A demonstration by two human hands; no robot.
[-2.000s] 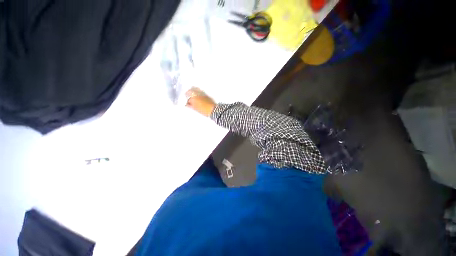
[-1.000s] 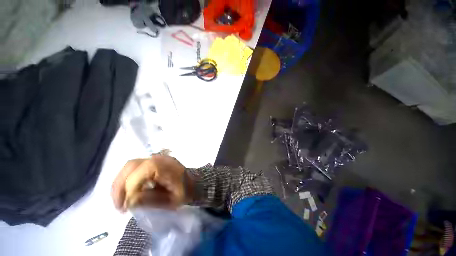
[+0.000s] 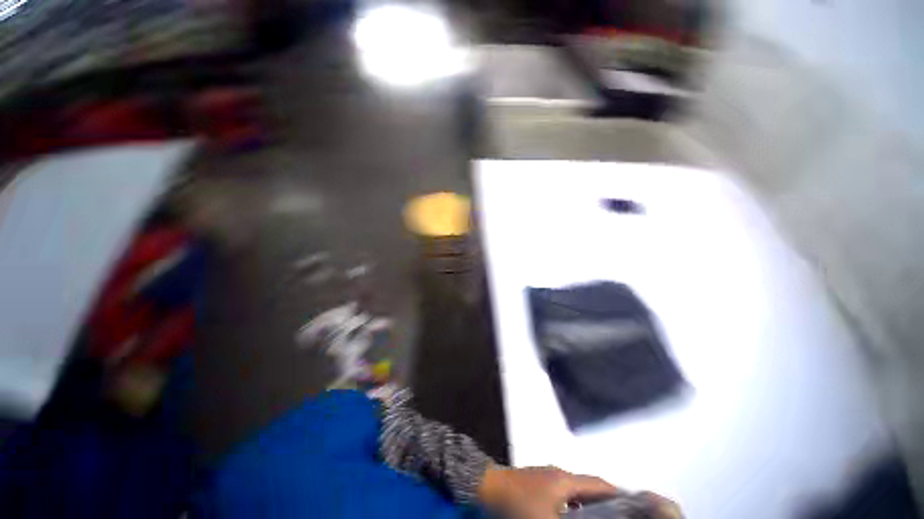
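Observation:
A dark folded garment [image 3: 608,355] lies flat on the white table [image 3: 740,304], with a paler grey band across its upper part. My left hand [image 3: 552,494], in a checked sleeve, is at the bottom edge, blurred and partly cut off. Its fingers are closed on a greyish, shiny bunch that looks like a polybag [image 3: 616,507]. A bit of skin shows at the bunch's right end; I cannot tell whether it belongs to my right hand, which is otherwise out of the picture.
A small black object, likely the phone, [image 3: 620,206] lies at the table's far end. A round-topped stool [image 3: 439,215] stands beside the table. Whitish scraps [image 3: 350,340] litter the floor. Another pale table [image 3: 81,243] is at the left. Dark cloth [image 3: 861,492] shows at the lower right corner.
The view has swung from the scissors end to the other end of the table. The hand seen reaching, then holding clear film close up, gives way to my left hand low at the bottom.

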